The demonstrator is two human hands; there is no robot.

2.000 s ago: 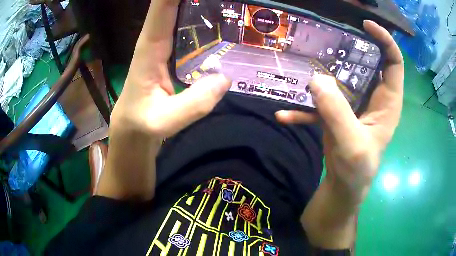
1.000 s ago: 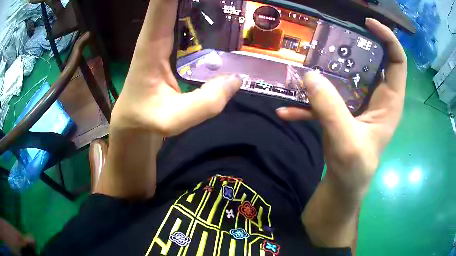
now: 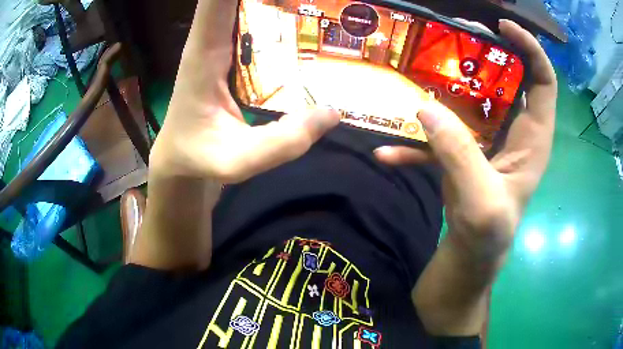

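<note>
A smartphone (image 3: 369,71) is held sideways in the air at the top of the view, in a thin dark case. Its lit screen shows a bright yellow and red 3D game scene, with small round icons at the right and a dark circle at top centre. My left hand (image 3: 225,129) grips the phone's left end, its thumb over the lower edge of the screen. My right hand (image 3: 485,157) grips the right end, its thumb on the lower right of the screen and a finger under the bottom edge. The fingers behind the phone are partly hidden.
A brown wooden armchair (image 3: 113,136) stands at the left, with crumpled blue plastic (image 3: 58,163) on it. A whitish heap (image 3: 31,51) lies upper left. More blue plastic (image 3: 580,41) is upper right, beside a dark wooden edge (image 3: 540,20). The black T-shirt (image 3: 321,198) is below the phone.
The screen scene has turned from a grey-purple floor to bright yellow and red. My left thumb has slid slightly right along the lower screen edge. A blurred shape at lower left is gone.
</note>
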